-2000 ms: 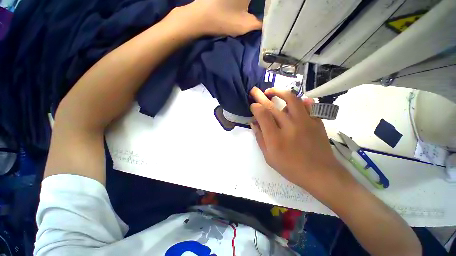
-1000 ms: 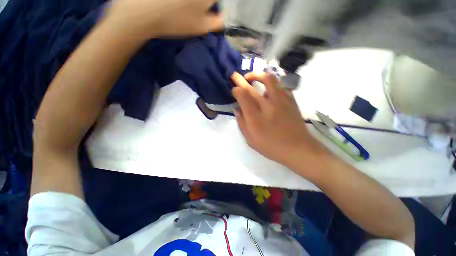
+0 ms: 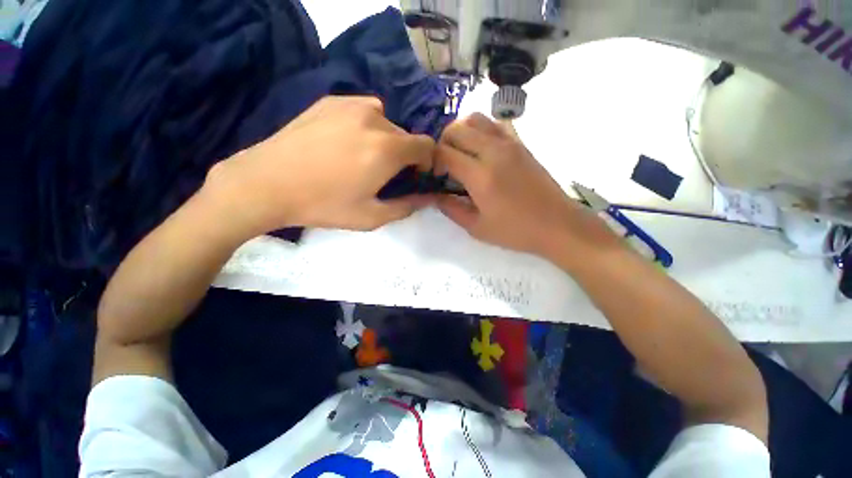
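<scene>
A large navy garment body [image 3: 168, 112] lies heaped left of the sewing machine, and part of it reaches to the needle area. My left hand [image 3: 341, 168] and my right hand [image 3: 486, 182] meet in front of the presser area, fingertips together, pinching a navy edge [image 3: 420, 177] between them. The pinched edge is mostly hidden by my fingers. The needle and presser foot are too small and partly covered to tell clearly.
The off-white machine head [image 3: 645, 37] with purple lettering spans the top right, its ridged knob [image 3: 509, 98] just above my right hand. Thread snips [image 3: 626, 224] and a dark fabric scrap [image 3: 657, 177] lie on the right. The white table [image 3: 448, 280] has faint printed marks.
My left hand has come down from the top of the view to meet my right hand at the cloth. The view has shifted, showing more of the navy heap and the machine's lettering.
</scene>
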